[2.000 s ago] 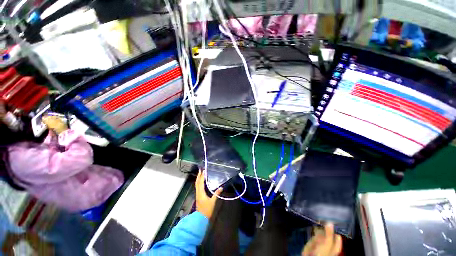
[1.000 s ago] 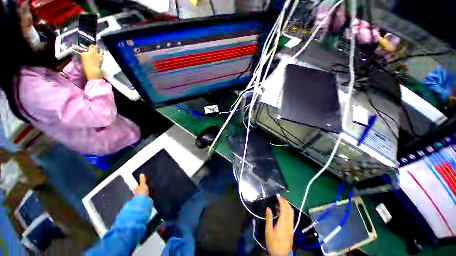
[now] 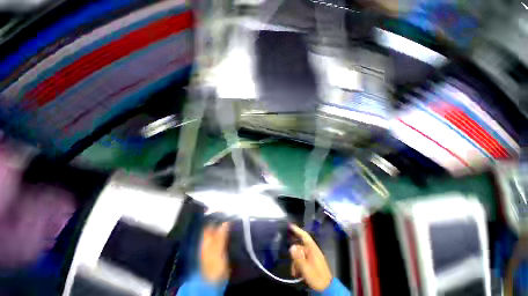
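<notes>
The frame is heavily blurred. A dark tablet [image 3: 237,202] with bright glare lies at the bench's front edge, low in the middle. My left hand [image 3: 214,253] is upright at its near left side, fingertips close to its edge; its grip is too blurred to tell. My right hand [image 3: 311,261] is at the near right side with fingers partly curled; whether it holds a plug or edge cannot be told. A white cable [image 3: 250,245] hangs down over the tablet and loops between my hands towards the right one. The area between my hands is dark and unclear.
Monitors with red rows stand at left [image 3: 116,63] and right [image 3: 457,127]. A grey instrument with a dark panel [image 3: 286,66] on it is between them. White foam trays are at left [image 3: 145,199] and right [image 3: 408,219]. A pink-sleeved person [image 3: 35,202] is at far left.
The view has swung back towards the middle. My left hand has left the dark tablet at the left foam tray and is now beside the middle tablet, opposite my right hand.
</notes>
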